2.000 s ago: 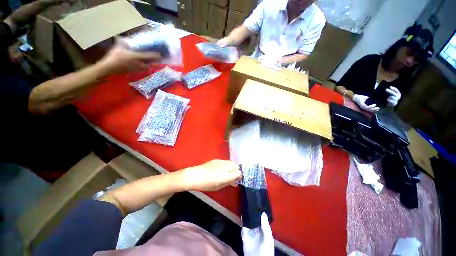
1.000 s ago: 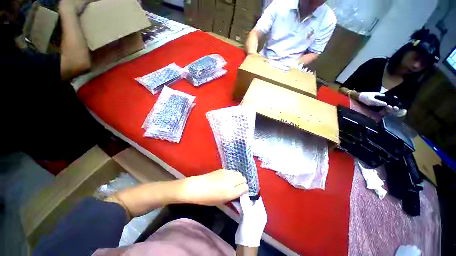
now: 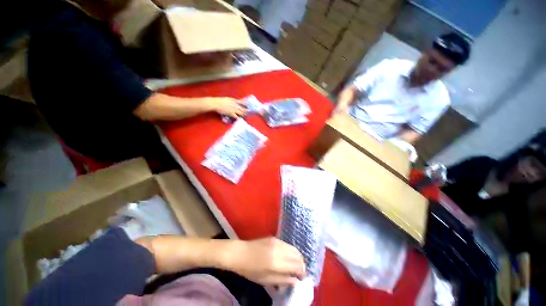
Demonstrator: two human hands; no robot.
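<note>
A bubble bag with a dark core stands slanted over the red table, its pale end pointing away from me. My bare left hand grips its near part from the left side. My right hand, in a white glove, is at the bag's lower end, cut off by the bottom edge and blurred; its fingers are hard to make out. The bag supply carton lies on its side, with empty bubble bags spilling from its open end.
Bagged units lie on the red table. A person in black reaches for others. A floor carton is at my left, a packing carton at the far left. A person in white sits behind the second carton. Black units are piled right.
The view has turned and tilted. The black unit, partly exposed at first, is now inside the bag in my hands. The person in black has moved from the packing carton to the bagged units.
</note>
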